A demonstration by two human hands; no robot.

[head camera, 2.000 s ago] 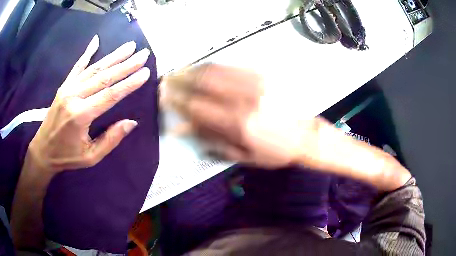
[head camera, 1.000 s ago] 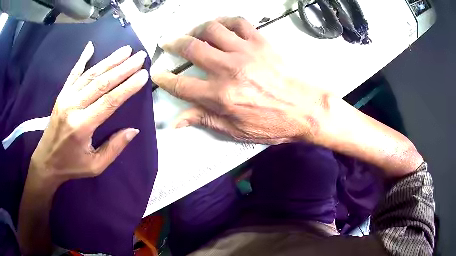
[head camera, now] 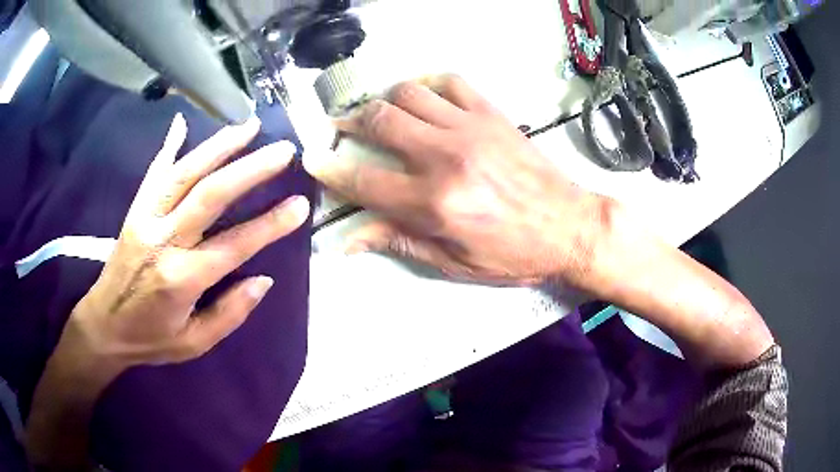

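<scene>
A dark purple garment panel with a white stripe lies on the white machine table. My left hand rests flat on the panel with its fingers spread, fingertips near the panel's right edge. My right hand lies palm down just right of that edge. Its index fingertip touches or nearly touches the edge; whether it pinches cloth cannot be told. The sewing machine head is above the panel. Small shiny metal parts, by the presser foot, sit at the panel's top edge.
A cream ribbed knob and a black round part are beyond my right fingers. Shears with wrapped handles and a red tool lie at the upper right. The white table's curved front edge borders purple cloth below.
The view has shifted, so more of the machine head, knob and shears shows. My left fingers are nearer the metal parts. My right hand, blurred two seconds ago, is sharp by the panel's edge.
</scene>
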